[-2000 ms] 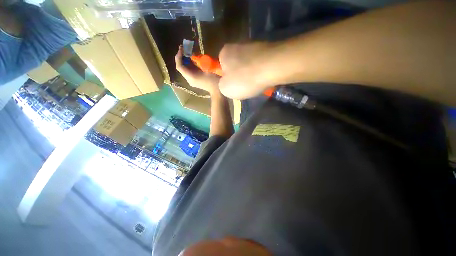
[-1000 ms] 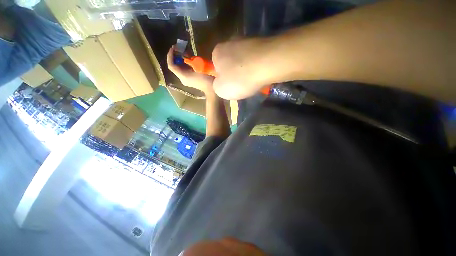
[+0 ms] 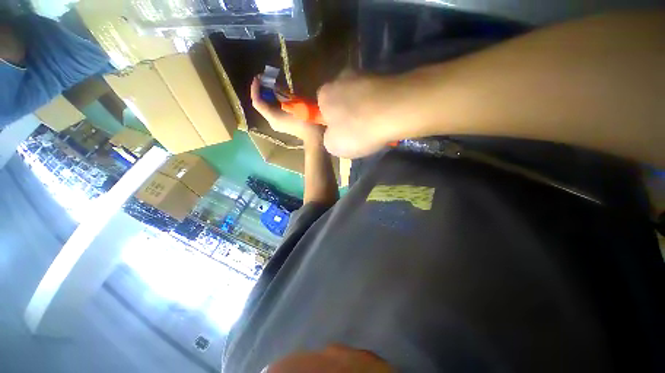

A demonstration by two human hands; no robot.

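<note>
My right hand comes in from the right edge and is closed around an orange hand tool, narrow end towards my left hand. A metal coupler shows behind the hand, with a thin pale hose running right across my dark clothing. My left hand, beyond the tool, holds a small blue part with a whitish piece above it. The tool's tip is at or close to the blue part; contact cannot be told. The fingers and tool partly hide the part.
An open carton lies beneath my hands. A closed carton stands to its left, smaller cartons beyond. A clear plastic tray is at the top. Another person's blue sleeve is at upper left. A white beam-like shape is at lower left.
The view has shifted slightly. My hands stay together with the same tool and blue part. The coupler behind my right hand shows less clearly than before.
</note>
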